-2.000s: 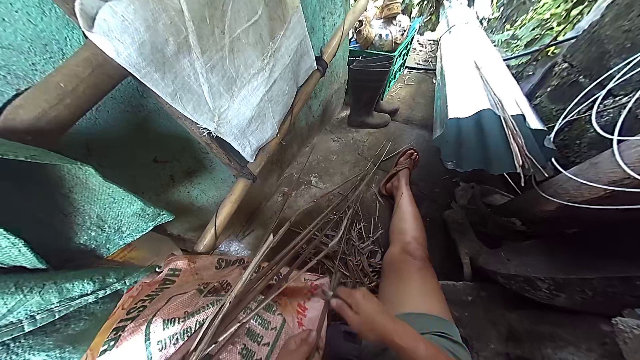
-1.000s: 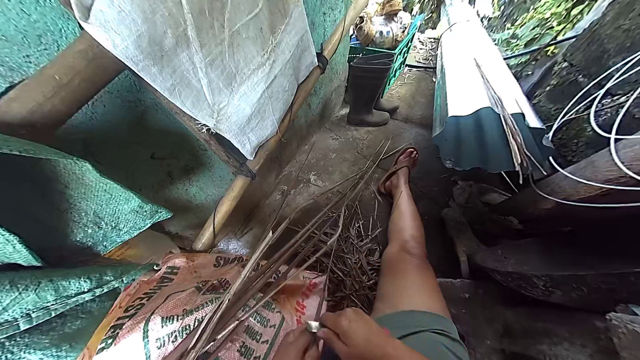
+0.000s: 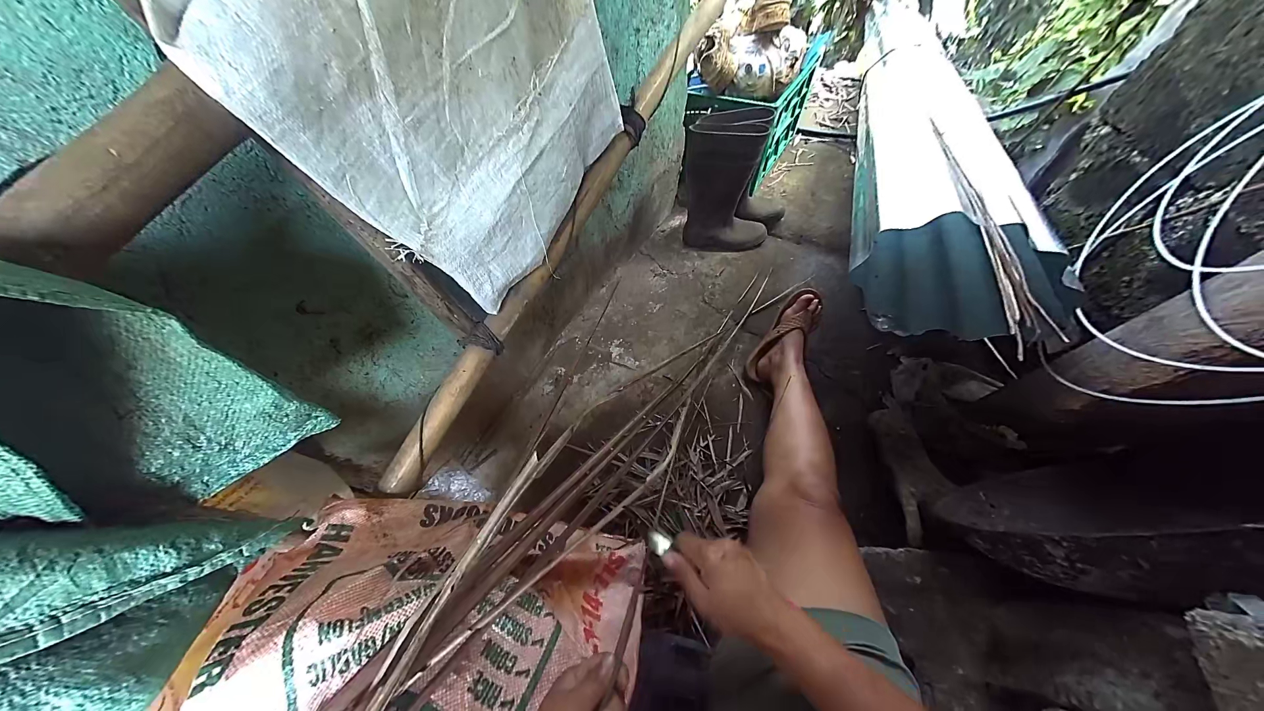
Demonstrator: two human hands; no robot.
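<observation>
My right hand (image 3: pixel 726 583), at the lower middle, is closed around a small tool with a shiny metal end (image 3: pixel 660 542), seemingly a small blade. My left hand (image 3: pixel 585 683), at the bottom edge and partly cut off, pinches a thin dark dry strip (image 3: pixel 628 617). A bundle of long dry strips (image 3: pixel 504 553) lies across a woven plastic sack (image 3: pixel 326 573) with printed writing and reaches out over the floor. Beyond my right hand, a heap of short dry scraps (image 3: pixel 706 474) lies on the floor beside my bare leg.
Dark rubber boots (image 3: pixel 726 178) stand by a green plastic crate (image 3: pixel 790 109). A bamboo pole (image 3: pixel 553 257) leans along the green wall, under a hanging white sheet (image 3: pixel 425 128). On the right are a corrugated metal sheet (image 3: pixel 938 267), coiled white cable (image 3: pixel 1165 237) and a log (image 3: pixel 1145 346).
My right hand has moved away from my left, outward along the strip, since one second ago, when the two were close together. The long bundle stays on the sack.
</observation>
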